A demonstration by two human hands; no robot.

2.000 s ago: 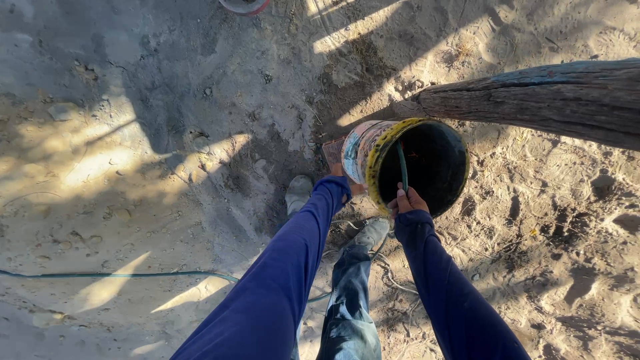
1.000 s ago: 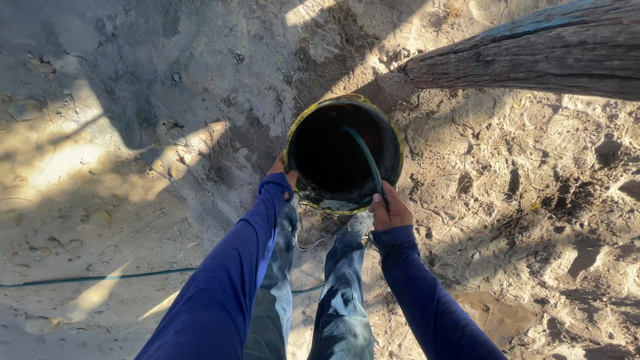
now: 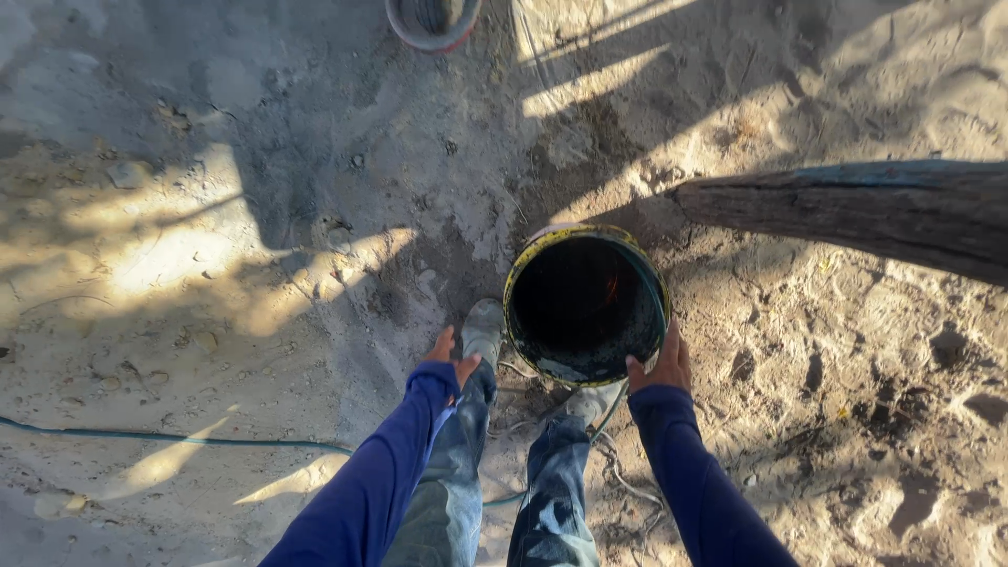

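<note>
A bucket with a yellow-stained rim (image 3: 516, 346) and dark inside stands on the ground in front of my feet. A green hose (image 3: 622, 405) rises by its near right side, goes over the rim and curves along the inner wall. My right hand (image 3: 663, 364) is at the right side of the rim, fingers apart, close to the hose; whether it touches the rim is hard to tell. Left of the bucket, my left hand (image 3: 453, 356) hangs in the air above my shoe, fingers apart, holding nothing.
A weathered wooden post (image 3: 843, 209) reaches in from the right, its end beyond the bucket. At the top edge is part of a round container with a reddish rim (image 3: 431, 39). More green hose (image 3: 197, 439) crosses the sandy ground on the left, and a thin cord (image 3: 630, 484) lies near my right foot.
My left hand has let go of the bucket and moved away to its left. My right hand no longer grips the hose, which now curves against the bucket's inner wall.
</note>
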